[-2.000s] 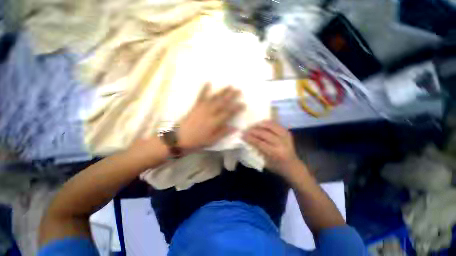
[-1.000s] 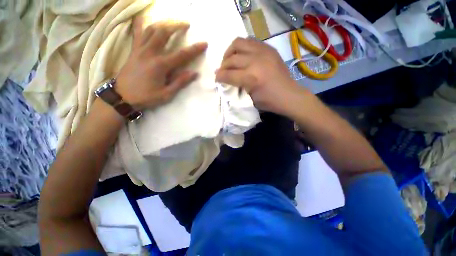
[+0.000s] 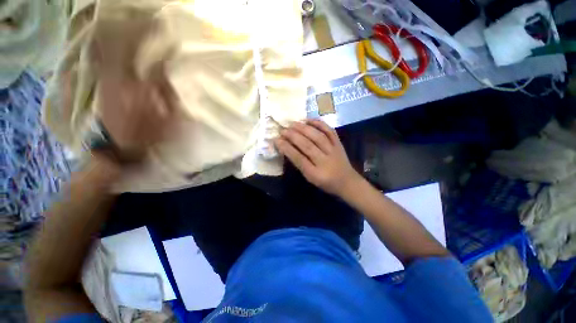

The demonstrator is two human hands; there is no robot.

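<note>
A cream fabric panel [image 3: 215, 82] lies in folds over the table and its near edge, overexposed at the top. A narrow white tape [image 3: 260, 82] runs down it towards the near edge, where the fabric bunches up. My right hand [image 3: 314, 151] is at this bunched edge, its fingertips on or around the cloth. My left hand [image 3: 136, 104] is blurred over the left folds of the panel; its fingers cannot be made out clearly. The needle area is not clearly visible.
Scissors with red and yellow handles [image 3: 384, 68] lie right of the fabric, by a ruler strip [image 3: 354, 91] and white tape strips [image 3: 436, 44]. A tape heap [image 3: 28, 145] is at left. Blue crates [image 3: 489, 252] stand beside my legs.
My left hand has moved left over the fabric. My right hand has moved down to the near edge. The panel is spread further right, and the white tape line now shows along it.
</note>
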